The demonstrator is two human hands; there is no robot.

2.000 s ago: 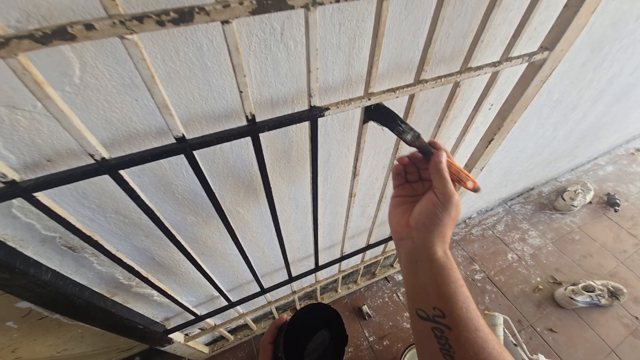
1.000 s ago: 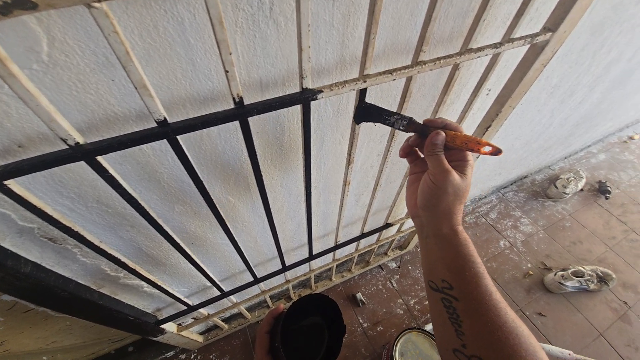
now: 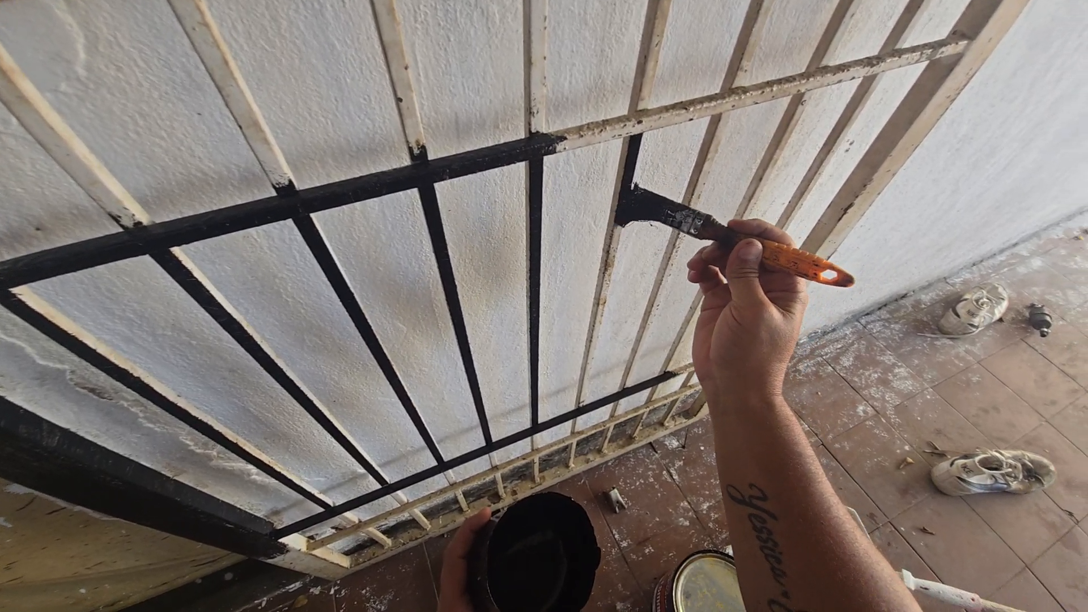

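My right hand (image 3: 752,314) pinches a paintbrush (image 3: 786,259) by its orange handle. The black-coated bristles touch a thin upright bar (image 3: 608,272) of the metal grille, just below its middle crossbar (image 3: 756,93). That bar is black from the crossbar down to the bristles and cream, with worn spots, below them. Bars to its left are black under the crossbar; those to its right are cream. At the bottom, my left hand (image 3: 463,561) holds a round container (image 3: 544,552), dark inside with black paint, and is partly cut off by the frame edge.
A rough white wall (image 3: 977,187) stands behind the grille. On the paint-spotted tile floor (image 3: 960,408) lie two worn sneakers (image 3: 993,472) and a small dark object (image 3: 1039,320). A paint can (image 3: 707,582) stands below my right forearm, near a white handle (image 3: 943,591).
The brush has moved down the thin bar, and the black stretch under the crossbar is longer than a second ago. My left hand still holds the container.
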